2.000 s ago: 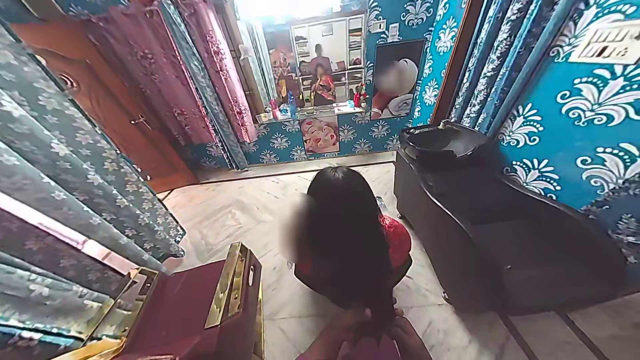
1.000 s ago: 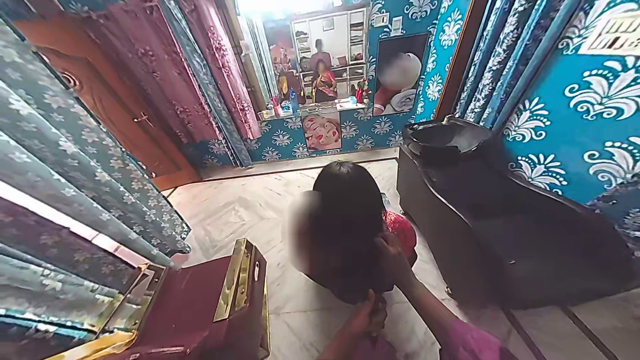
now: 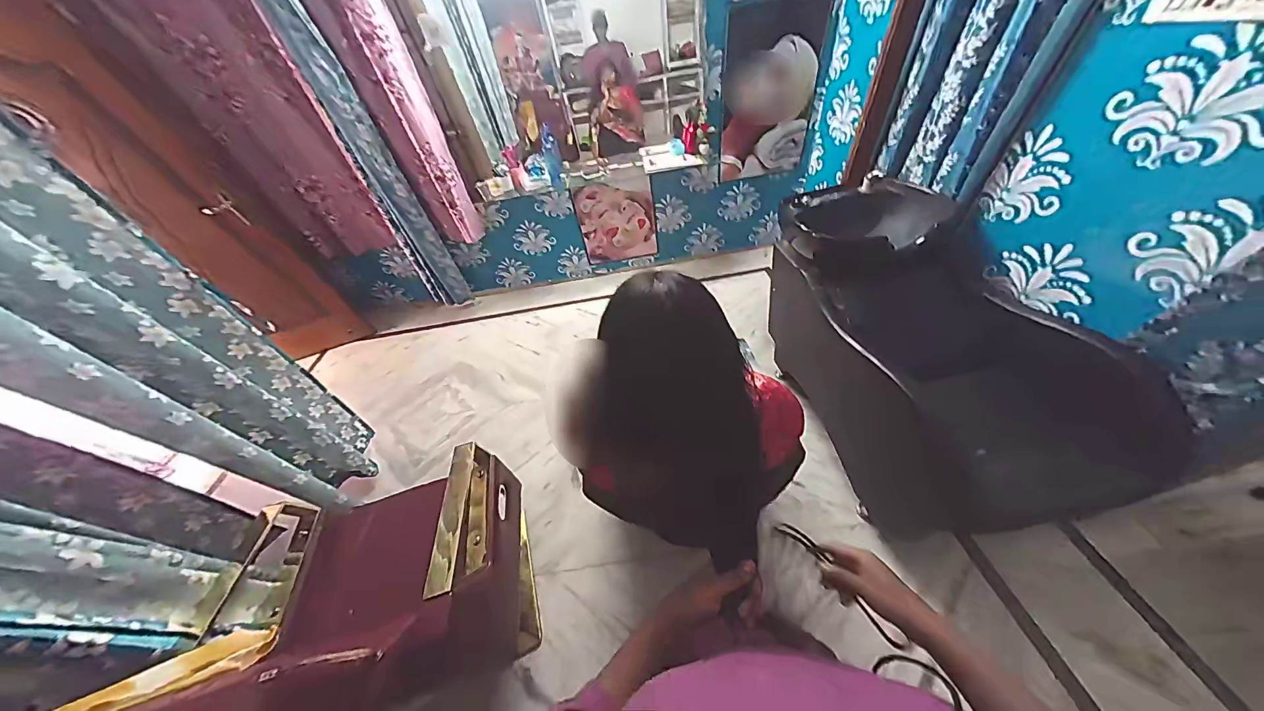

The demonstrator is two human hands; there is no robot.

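A person with long dark hair (image 3: pixel 671 395) and a red top (image 3: pixel 778 420) sits in front of me, seen from behind. My left hand (image 3: pixel 716 597) is closed around the gathered lower end of the hair. To its right, my right hand (image 3: pixel 869 583) grips a thin dark cord or cable (image 3: pixel 805 541), apart from the hair. The cord's loop sticks out past the fingers, and its rest hangs below toward my lap. What it belongs to cannot be told.
A maroon chair with gold trim (image 3: pixel 375 583) stands at the left, near patterned curtains (image 3: pixel 148 296). A black shampoo basin (image 3: pixel 869 222) with its reclining seat (image 3: pixel 1037 395) is at the right. Ahead are a mirror (image 3: pixel 612 79) and a shelf with bottles (image 3: pixel 551 163).
My right hand has come away from the upper hair and moved down to the right, where it now holds the dark cord. My left hand stays at the lower hair.
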